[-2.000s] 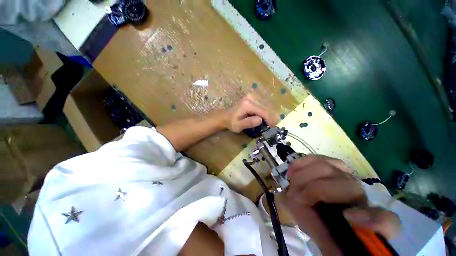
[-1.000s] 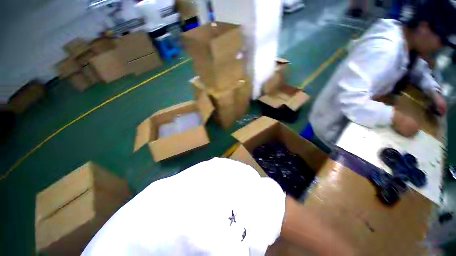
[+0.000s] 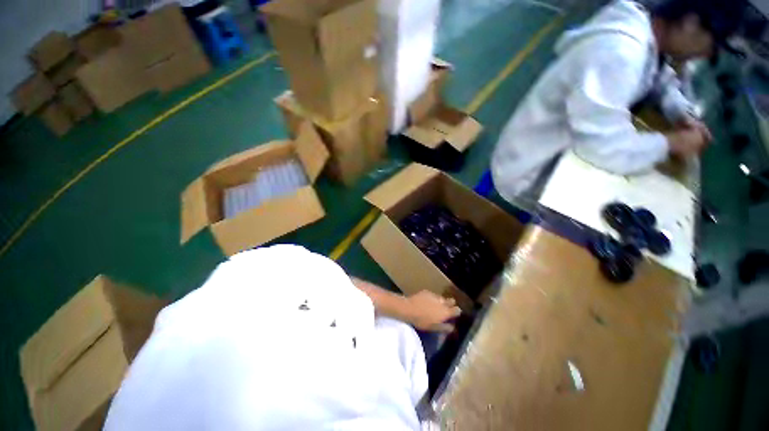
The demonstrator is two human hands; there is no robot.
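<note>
My left hand [image 3: 433,311] is at the near corner of an open brown carton [image 3: 406,258], between the carton and the bench edge. The hand is small and blurred; its fingers point toward the carton wall, and I cannot tell whether it holds anything. The carton is filled with dark, shiny units [image 3: 447,244]. My right hand is out of the picture. The screwdriver is not in view.
A brown board [image 3: 540,337] runs along the right, with several dark round units [image 3: 617,268] at its pale end. A coworker in white [image 3: 590,101] leans over the bench beyond. A carton with whitish contents [image 3: 263,195] and stacked cartons [image 3: 337,126] stand on the green floor.
The view has swung from the board and belt to the cartons and floor. My left hand has left the unit and the screwdriver nose and is now by the carton. My right hand has gone out of view.
</note>
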